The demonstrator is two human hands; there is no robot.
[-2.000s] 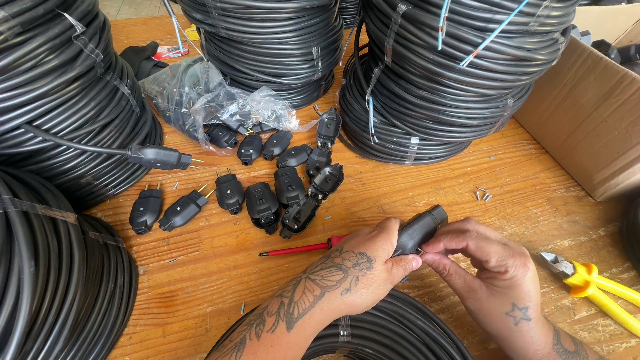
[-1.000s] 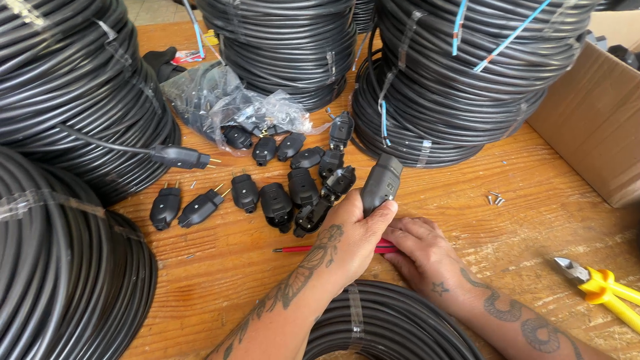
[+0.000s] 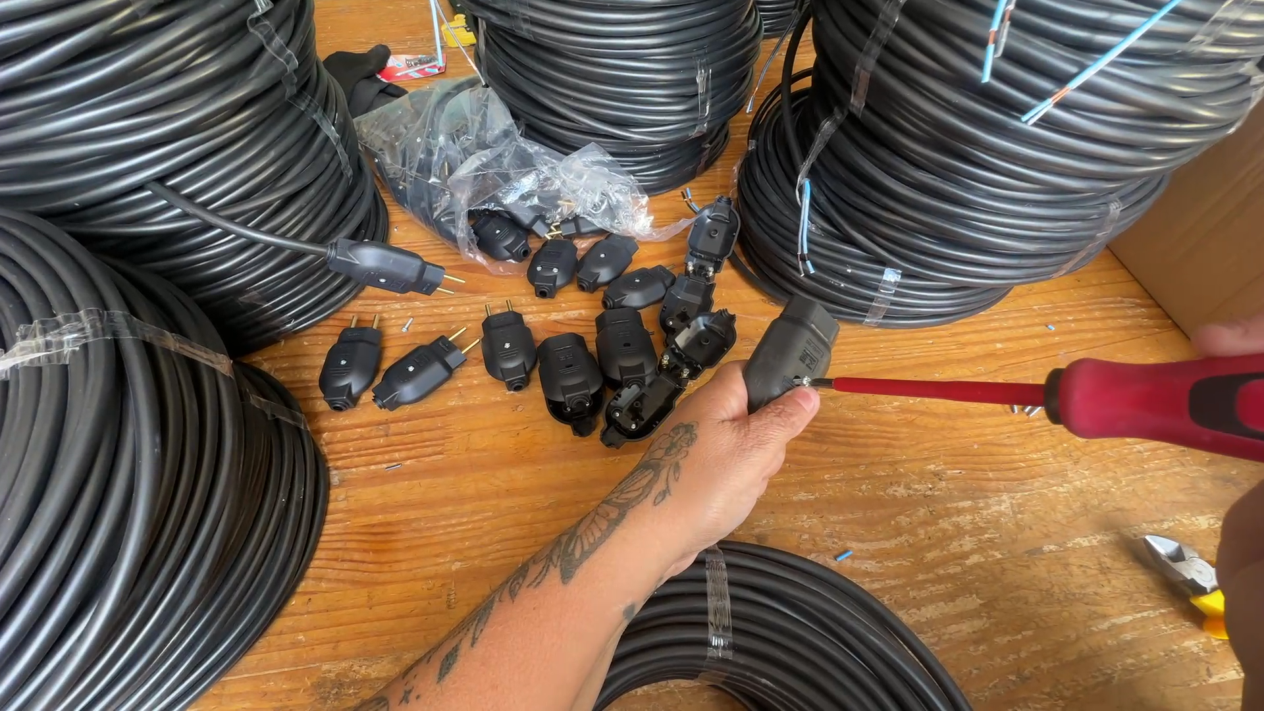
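My left hand [image 3: 736, 449] grips a black plastic electrical connector housing [image 3: 793, 346] near the middle of the view. The tip of a red insulated screwdriver [image 3: 938, 390] meets a screw on the housing's side. At the right edge, my right hand [image 3: 1234, 336] holds the screwdriver's handle; only parts of this hand show. Left of the held housing lie several black connector shells, some open, such as an open shell [image 3: 640, 407]. Black two-pin plugs, among them one plug [image 3: 423, 371], lie farther left. Another plug [image 3: 385, 267] is attached to a cable from the left coil.
Large coils of black cable stand at the left [image 3: 178, 128], the back [image 3: 622, 79] and the right [image 3: 968, 148]. A smaller coil [image 3: 790, 632] lies in front. Yellow-handled cutters [image 3: 1185, 573], a plastic bag [image 3: 474, 148] and a cardboard box [image 3: 1195, 227] are around the wooden table.
My right hand was on the red screwdriver lying on the table; it has lifted it and brought the tip to the connector. My left hand still holds the connector.
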